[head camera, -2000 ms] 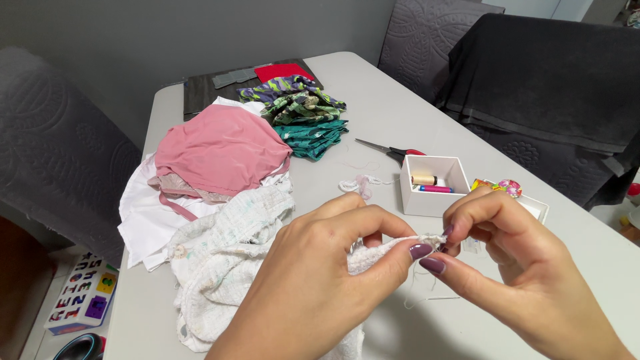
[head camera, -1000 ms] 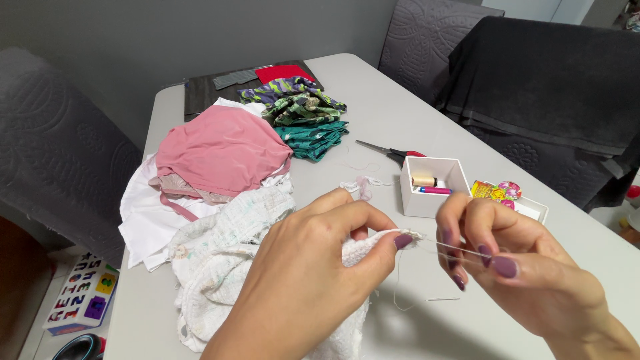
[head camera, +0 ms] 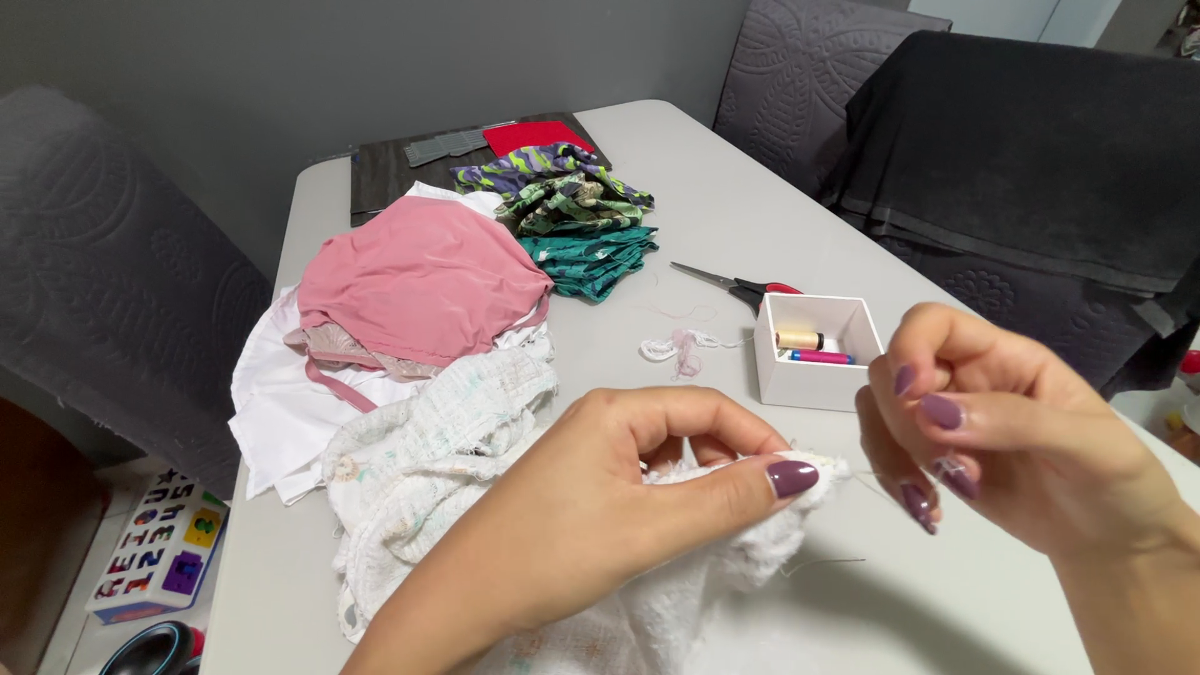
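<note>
My left hand [head camera: 656,478] pinches the edge of a white gauzy cloth [head camera: 441,422] between thumb and fingers. The cloth spreads over the table to the left and hangs below my hand. To its right my right hand [head camera: 994,422] is raised, thumb against the curled index finger, with a fine thread [head camera: 877,486] running between its fingers and the cloth's edge. A thin needle-like piece [head camera: 839,561] shows just below the cloth edge. No needle can be made out in the right fingers.
A white box [head camera: 814,380] with thread spools [head camera: 799,339] stands beyond my hands, scissors [head camera: 741,284] behind it. Loose thread [head camera: 684,349] lies left of the box. Pink cloth [head camera: 427,281] and green patterned cloths [head camera: 591,258] are piled farther back. Dark chairs [head camera: 1022,159] flank the table [head camera: 712,178].
My right hand was at the cloth edge two seconds ago, then drew away to the right with the thread. Its fingers have since curled and risen. My left hand keeps its pinch on the cloth.
</note>
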